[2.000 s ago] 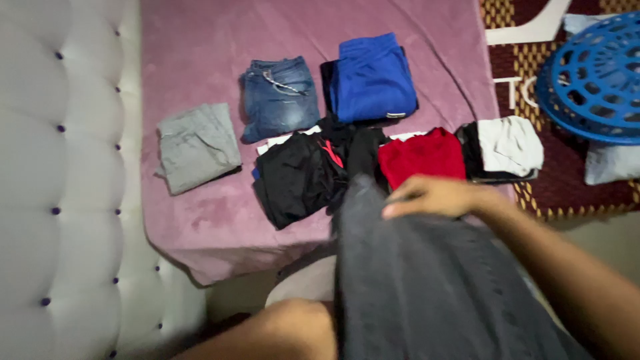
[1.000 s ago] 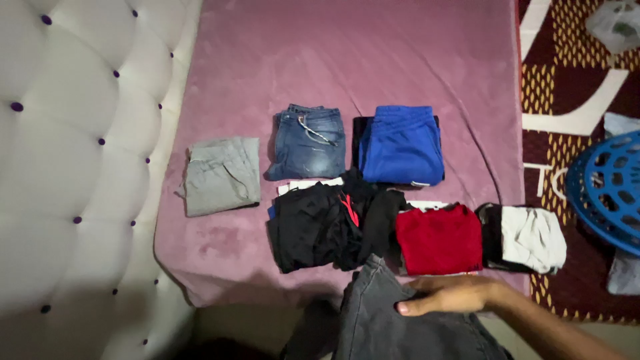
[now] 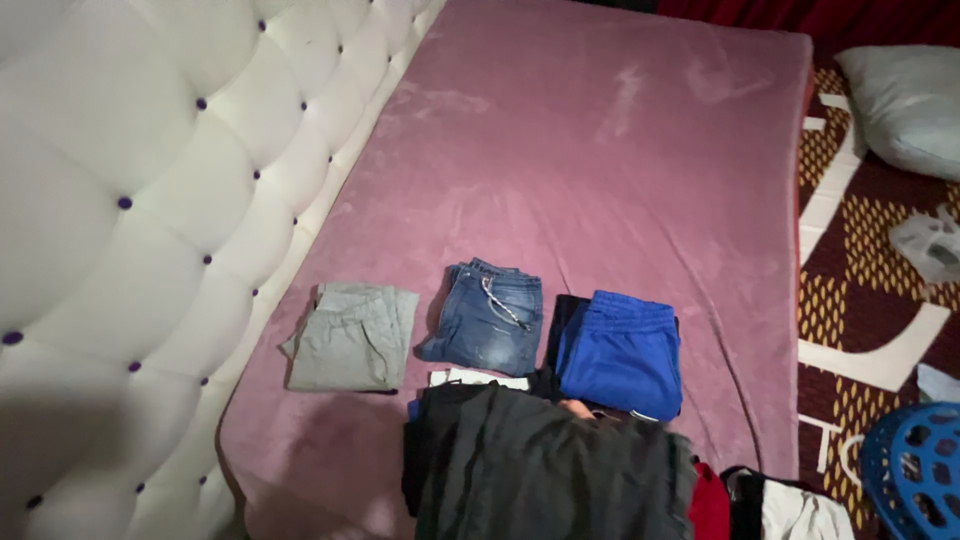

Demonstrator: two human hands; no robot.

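Note:
A dark grey garment [image 3: 555,465] is held up at the bottom centre, over the black folded clothes [image 3: 414,465] and partly over the red garment [image 3: 709,499]. A sliver of fingers, seemingly my right hand [image 3: 577,409], shows at its top edge; the rest is hidden. My left hand is not visible. Beyond it lie folded grey trousers [image 3: 349,341], blue jeans [image 3: 491,322] with a drawstring and blue elastic-waist bottoms [image 3: 622,352] on a dark piece. White cloth [image 3: 802,510] lies on black cloth at the lower right.
A pink cover [image 3: 585,172] spreads across the bed. A white tufted headboard [image 3: 165,247] borders it at left. On the right, a patterned rug [image 3: 862,277] bears a blue plastic basket [image 3: 911,465], a pale pillow [image 3: 907,105] and a crumpled plastic bag [image 3: 930,244].
The dark grey garment now hangs spread over the black clothes and part of the red one; before, it was nearer me, in my right hand. The view has shifted toward the bed's far end.

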